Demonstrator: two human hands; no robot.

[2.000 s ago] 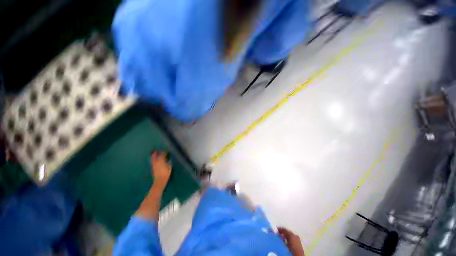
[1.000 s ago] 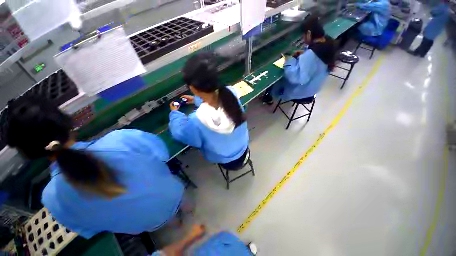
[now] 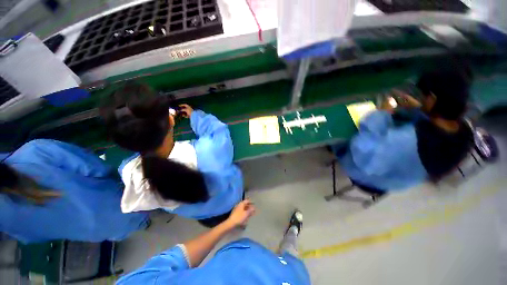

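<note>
My left hand reaches forward at the lower middle, blurred, over the floor beside the seated worker's back. Its fingers look loosely curled, and I cannot tell whether it holds anything. My right hand is out of the picture. Ahead, a yellow paper pad lies on the green bench. A white branched plastic strip lies just right of it. A second yellow pad lies further right. The seated worker in front holds a small dark object with a bright spot, partly hidden by the head.
Workers in blue smocks sit at left, centre and right. A black compartment tray with a few small items stands on the white shelf. Clipboards hang above the bench. My foot is on the floor near a yellow line.
The view has swung from the holding tray and aisle to the bench. The seated workers, pads and strip are now closer. My left hand now shows behind the middle worker.
</note>
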